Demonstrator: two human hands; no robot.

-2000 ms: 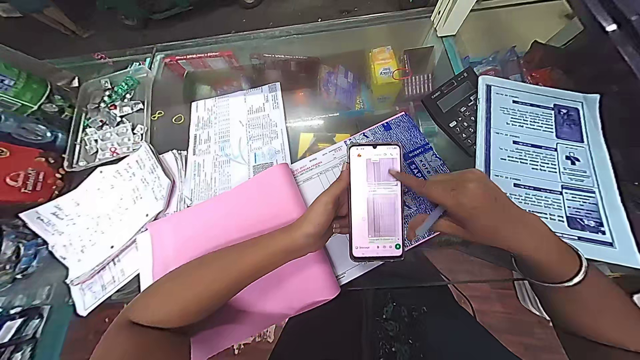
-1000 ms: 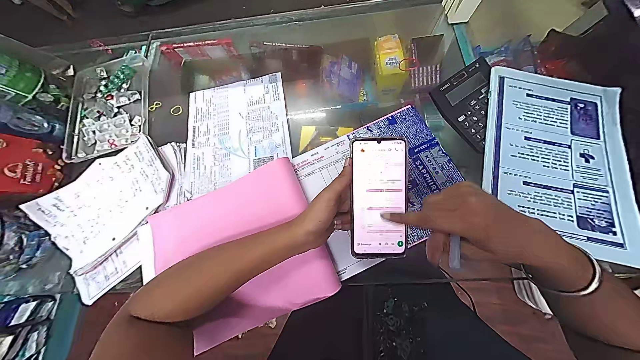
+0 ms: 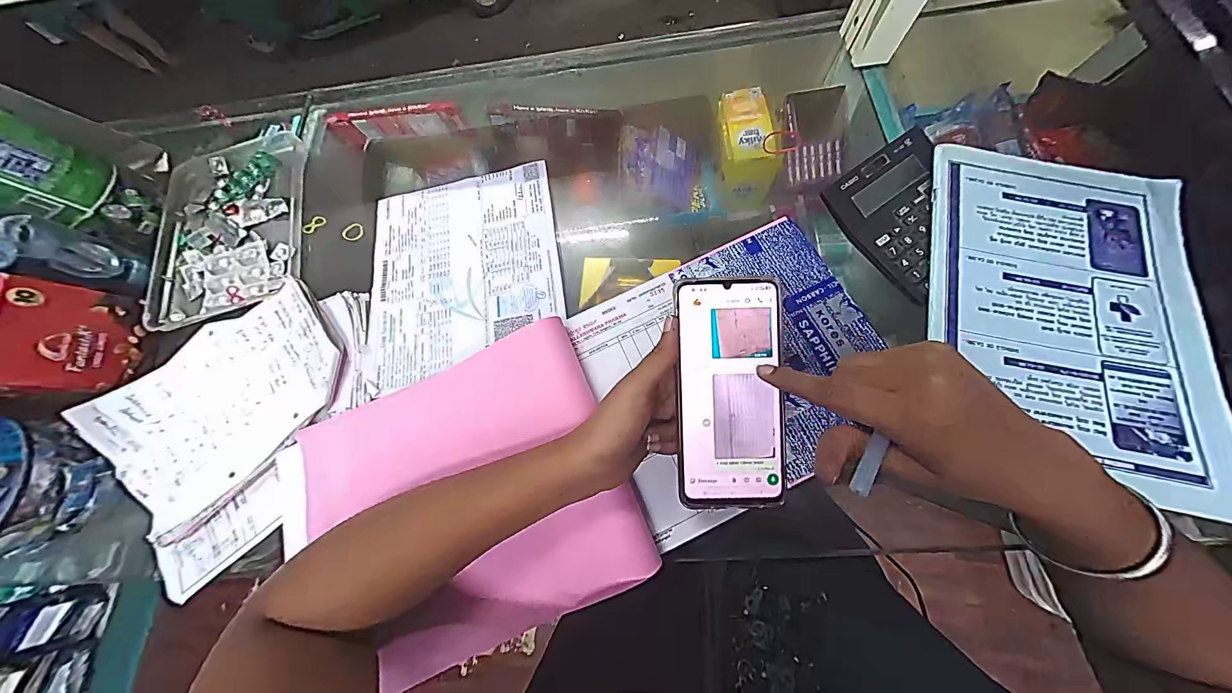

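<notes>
My left hand (image 3: 630, 409) is closed around the left side of a smartphone (image 3: 731, 395), whose lit screen shows a chat with pictures of papers. The index fingertip of my right hand (image 3: 895, 414) is at the screen, near its right edge. A pale, narrow object (image 3: 869, 464) shows below that hand; whether the hand grips it I cannot tell. Under the phone are a printed form (image 3: 616, 351) and a blue carbon paper pack (image 3: 828, 308). My left forearm lies over a pink paper folder (image 3: 462, 414).
On the glass counter are handwritten sheets (image 3: 212, 395), a printed bill (image 3: 467, 260), a black calculator (image 3: 890, 207) and a printed leaflet (image 3: 1068, 318). A plastic tray (image 3: 159, 279) of small packs stands at the left by a red box (image 3: 67, 332). A yellow carton (image 3: 748, 144) shows beyond.
The chat on the phone's screen has scrolled to other pictures. My right index finger has moved up the screen since one second ago. My left hand keeps its hold on the phone.
</notes>
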